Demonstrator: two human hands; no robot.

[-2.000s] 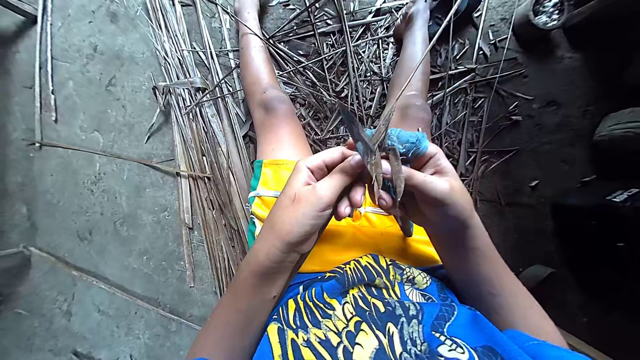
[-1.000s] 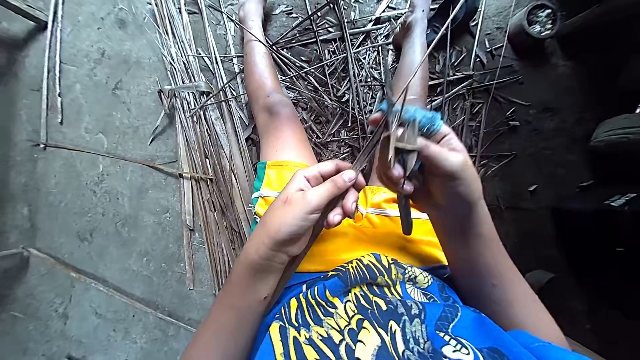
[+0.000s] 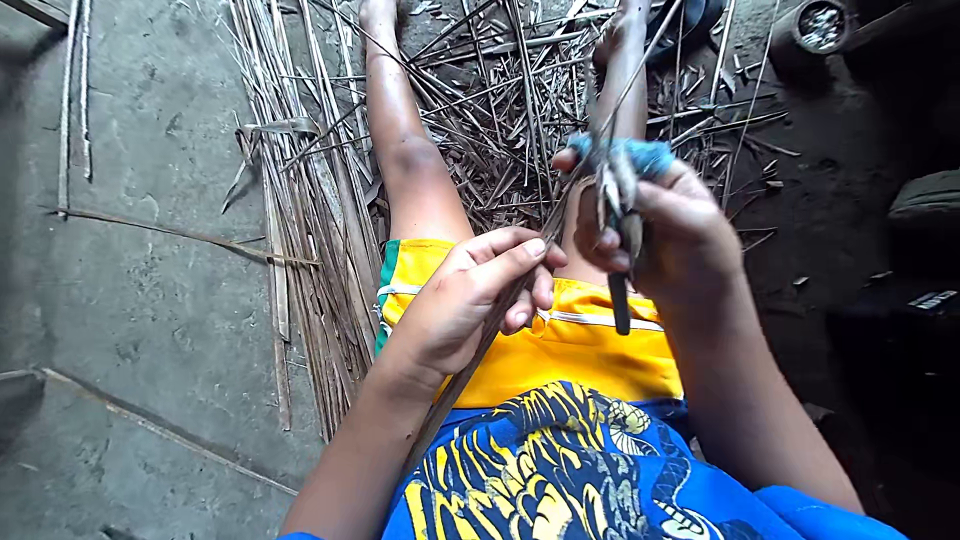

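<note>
My left hand [image 3: 487, 292] pinches a dry palm leaf strip [image 3: 476, 349], which runs from beside my shirt up toward the other hand. Raised a little over my thigh, my right hand [image 3: 667, 217] is closed around a knife with a dark handle [image 3: 619, 304]; its blade is blurred and partly hidden. Curled leaf shavings [image 3: 619, 180] bunch up at the fingers of that hand, and a blue cloth wrap [image 3: 649, 156] covers its index finger. Whether the blade touches the strip cannot be told.
A bundle of long dry strips [image 3: 322, 285] lies on the concrete floor beside my leg. Shavings and sticks [image 3: 495, 180] litter the ground between my legs. At the upper right stands a round container [image 3: 821, 30] with bits inside. Single stalks [image 3: 180, 442] lie on the left.
Two seconds ago both hands were close together at the shavings. My right hand has since moved away to the right with the knife, and a long strip now shows in my left hand.
</note>
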